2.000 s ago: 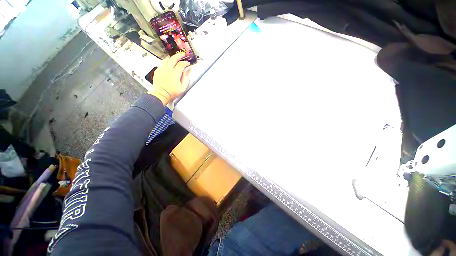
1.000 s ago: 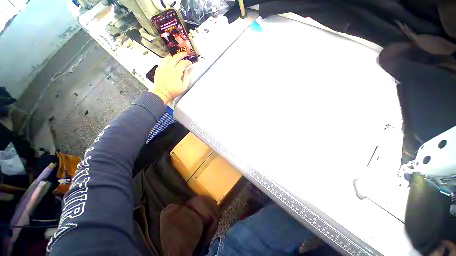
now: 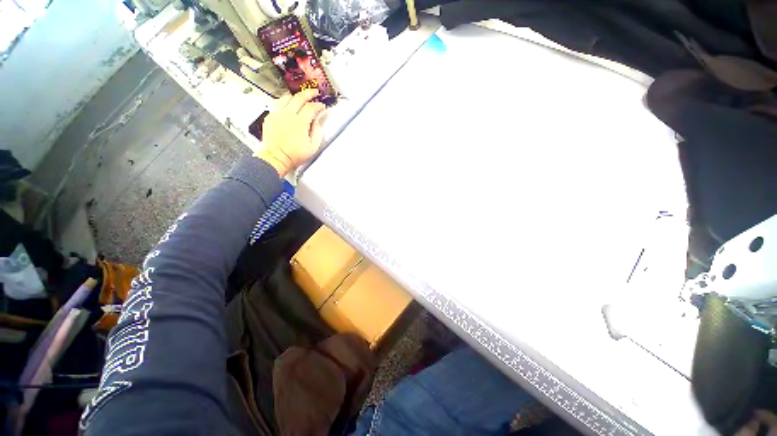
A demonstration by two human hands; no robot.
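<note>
My left hand [image 3: 291, 132] reaches out to the far left end of the table, palm down, its fingertips at the lower edge of a smartphone [image 3: 296, 58]. The phone stands tilted with its lit reddish screen facing me. The hand holds nothing that I can see. My right hand [image 3: 757, 426] shows only as a few fingertips at the bottom right corner, cut off by the edge, beside a dark cloth piece [image 3: 724, 362]. Whether it grips the cloth is not clear. The cloth lies under the sewing machine's needle area [image 3: 699, 289].
The white sewing table [image 3: 511, 162] has a ruler strip [image 3: 477, 334] along its front edge. Dark garment cloth [image 3: 724, 162] is heaped at the right and back. Cardboard boxes [image 3: 366, 298] and brown cloth [image 3: 308, 387] are below. Another machine [image 3: 243, 30] stands at the back left.
The picture on the phone screen has changed a little. My left hand stays at the phone's lower edge, and the cloth has hardly moved.
</note>
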